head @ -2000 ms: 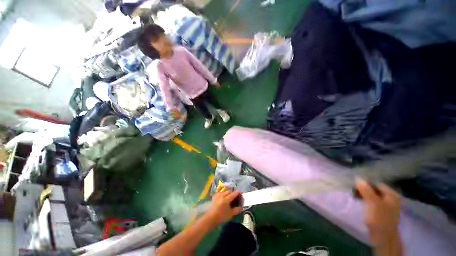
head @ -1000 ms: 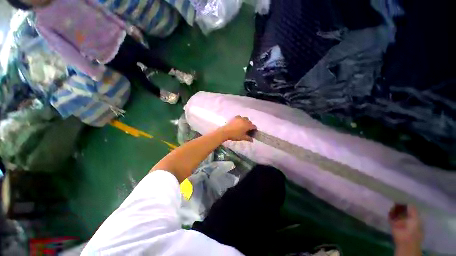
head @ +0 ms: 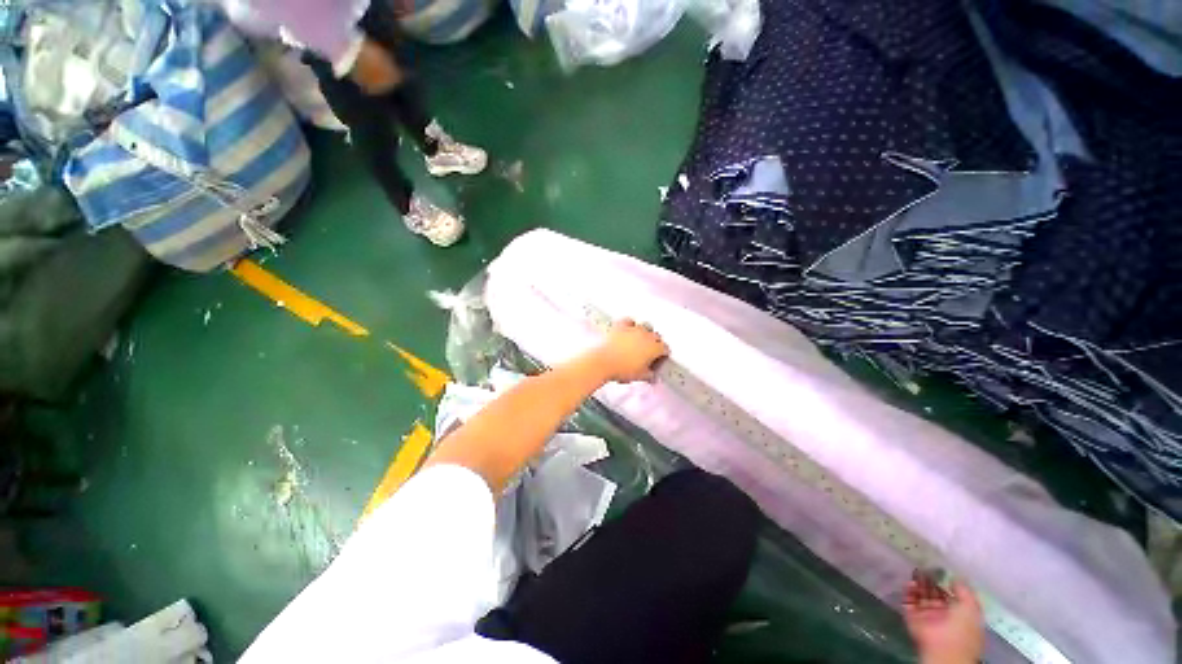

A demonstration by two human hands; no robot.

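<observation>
A fat pink fabric roll (head: 830, 376) lies diagonally on the floor, from the centre to the lower right. A long metal rule (head: 791, 461) lies along its top. My left hand (head: 631, 353) grips the rule near the roll's upper left end; a short piece of the rule sticks out past the fingers. My right hand (head: 942, 616) is at the rule's edge near the lower right, palm partly up with fingers curled; whether it holds the rule is unclear. Clear plastic wrap (head: 469, 340) shows at the roll's end and along its near side.
Piled dark navy dotted fabric (head: 856, 156) lies behind the roll. A person's legs (head: 376, 130) stand at the upper left, near a blue-and-white striped sack (head: 220, 156). Pale grey scraps (head: 564, 499) lie beside my knee. Yellow lines (head: 305, 302) mark the green floor.
The rule came down from above the roll onto it. Since then my right hand has moved left and down along it. The view has moved closer, and the other person is now mostly out of frame.
</observation>
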